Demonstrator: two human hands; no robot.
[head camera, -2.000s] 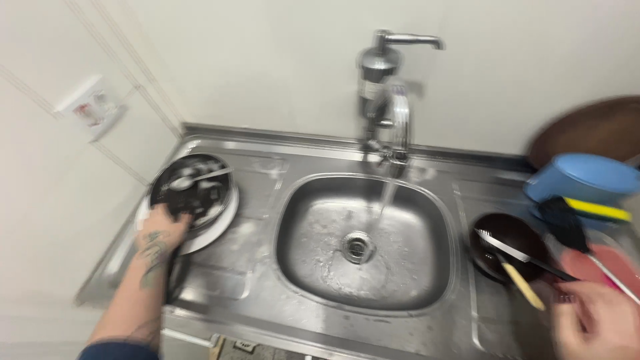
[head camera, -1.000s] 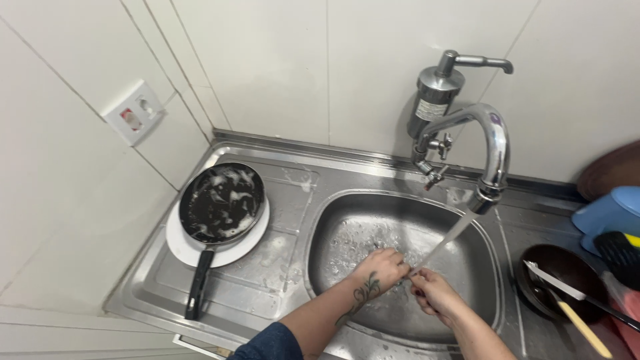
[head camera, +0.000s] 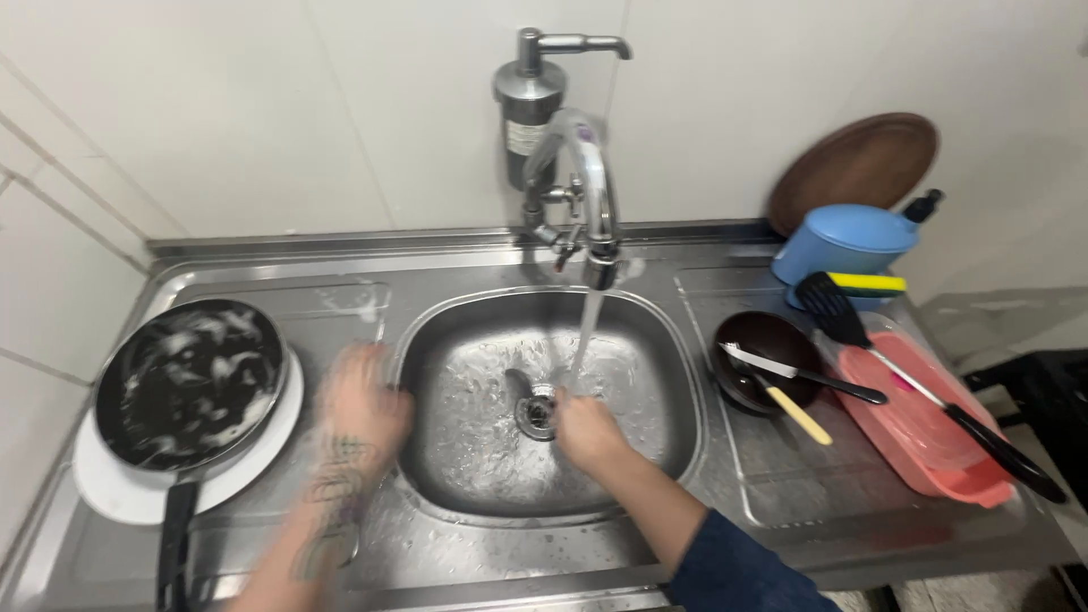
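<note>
My left hand (head camera: 364, 406), blurred, is over the left rim of the steel sink (head camera: 476, 357); whether it holds anything cannot be made out. Near the drain (head camera: 538, 411), my right hand (head camera: 591, 432) has its fingers curled, and a small dark blurred shape shows by the drain. Water runs from the chrome faucet (head camera: 602, 212) beside that hand. On the left drainboard, a black frying pan (head camera: 191, 382) with suds inside rests on a white plate (head camera: 289, 425). At right, a dark bowl (head camera: 752, 327) bears a knife (head camera: 765, 361) and a utensil with a cream handle (head camera: 799, 415).
Right of the bowl lie a pink plastic container (head camera: 922, 459) and a black slotted spatula (head camera: 905, 374). Behind them are a yellow sponge (head camera: 867, 283), a blue container (head camera: 850, 238) and a round wooden board (head camera: 858, 166) against the wall. A chrome-topped water filter (head camera: 527, 102) stands behind the faucet.
A second ago both hands were together under the water; now they are apart, my left hand over toward the pan side. Two seconds ago my left hand was at the pan and my right near the bowl.
</note>
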